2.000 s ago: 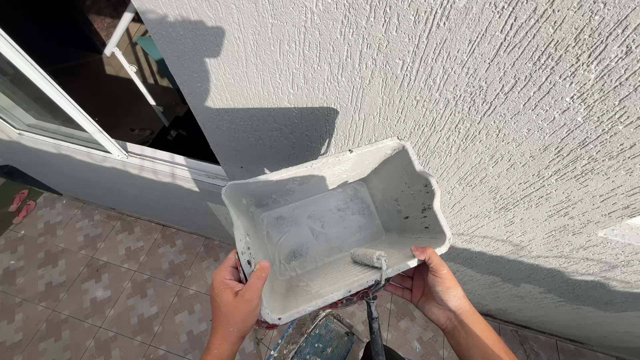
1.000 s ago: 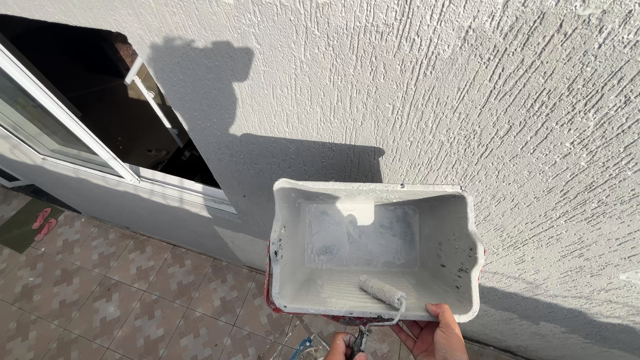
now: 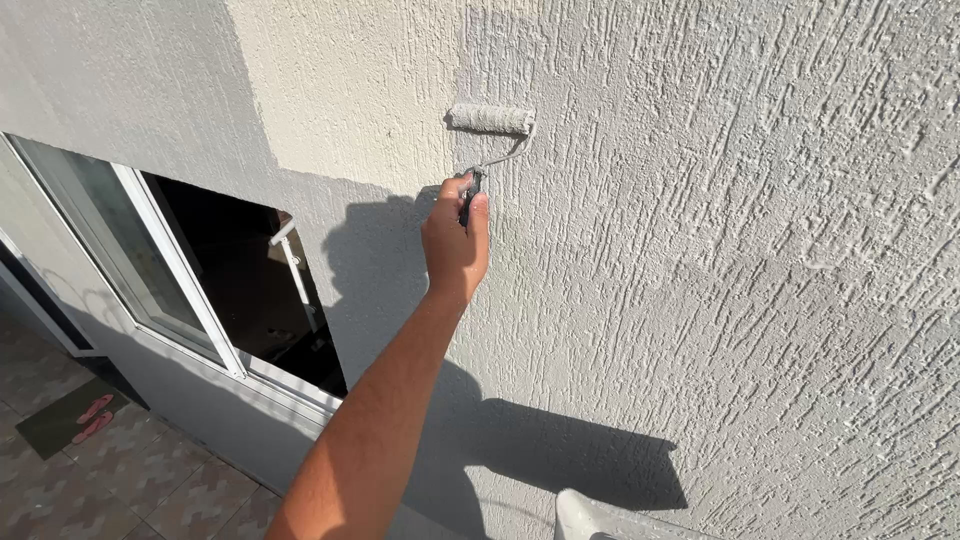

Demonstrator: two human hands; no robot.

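Note:
My left hand (image 3: 457,232) grips the dark handle of a small paint roller (image 3: 491,120) near the top middle. The roller's paint-coated sleeve lies against the textured wall (image 3: 637,225), across the border between cream and grey surfaces. Its wire frame bends down from the sleeve's right end to the handle. At the bottom edge, right of centre, a corner of a pale plastic paint tray (image 3: 592,517) shows; most of it is out of frame. My right hand is out of view.
To the left is a window with a white frame (image 3: 180,262), its right part uncovered, with a white rod (image 3: 296,270) visible there. Below, pink flip-flops (image 3: 94,427) rest on a dark mat (image 3: 49,431) over patterned floor tiles (image 3: 172,472).
My left hand has lifted the roller from the tray up to the wall. The tray, earlier in full view, now shows only a corner, and my right hand has left view. The view has tilted up.

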